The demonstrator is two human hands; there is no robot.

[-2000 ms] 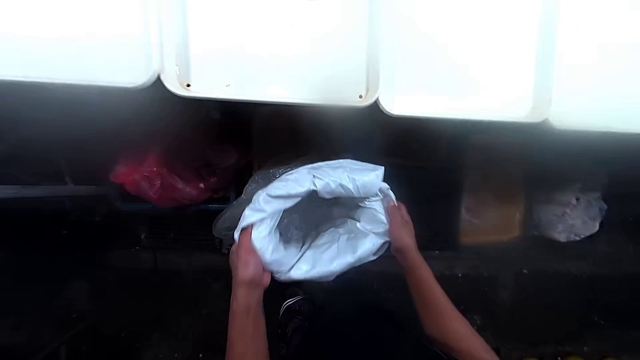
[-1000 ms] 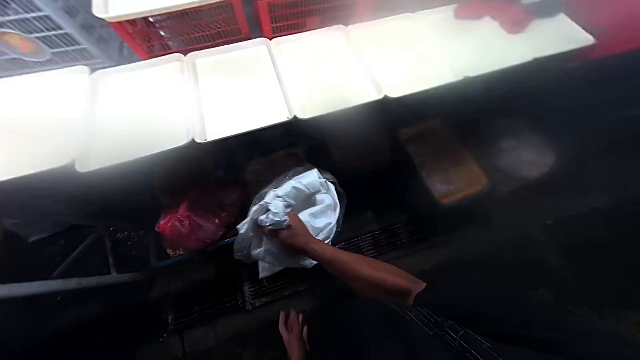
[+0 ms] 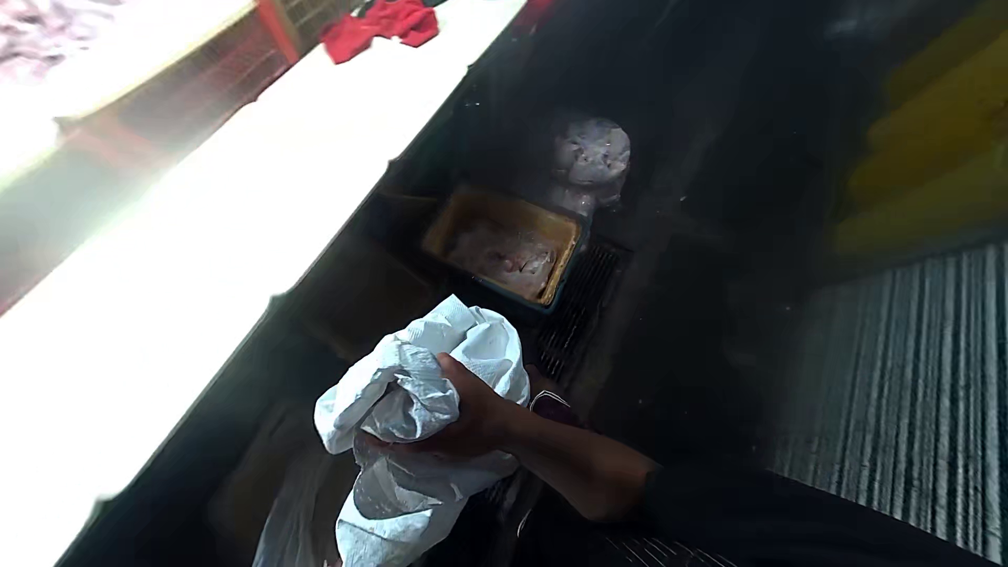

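Observation:
A white woven plastic sack (image 3: 492, 346) is bunched at its top, low in the centre of the view. My right hand (image 3: 472, 409) grips the gathered neck, its forearm coming from the lower right. Loose folds of the sack hang below the hand. My left hand cannot be made out; at most a sliver of skin shows at the bottom edge beside the sack. Translucent plastic film (image 3: 295, 504) lies left of the sack's lower part.
Bright white trays (image 3: 236, 213) line up along the left, with a red cloth-like item (image 3: 382, 27) on them. A yellowish bin (image 3: 504, 244) with wet contents and a clear plastic bag (image 3: 594, 153) lie on the dark floor. Corrugated sheeting (image 3: 921, 394) stands right.
Both hands held the sack's mouth wide; now its top is bunched in my right hand. My left hand let go and was free one second ago. The view has turned strongly.

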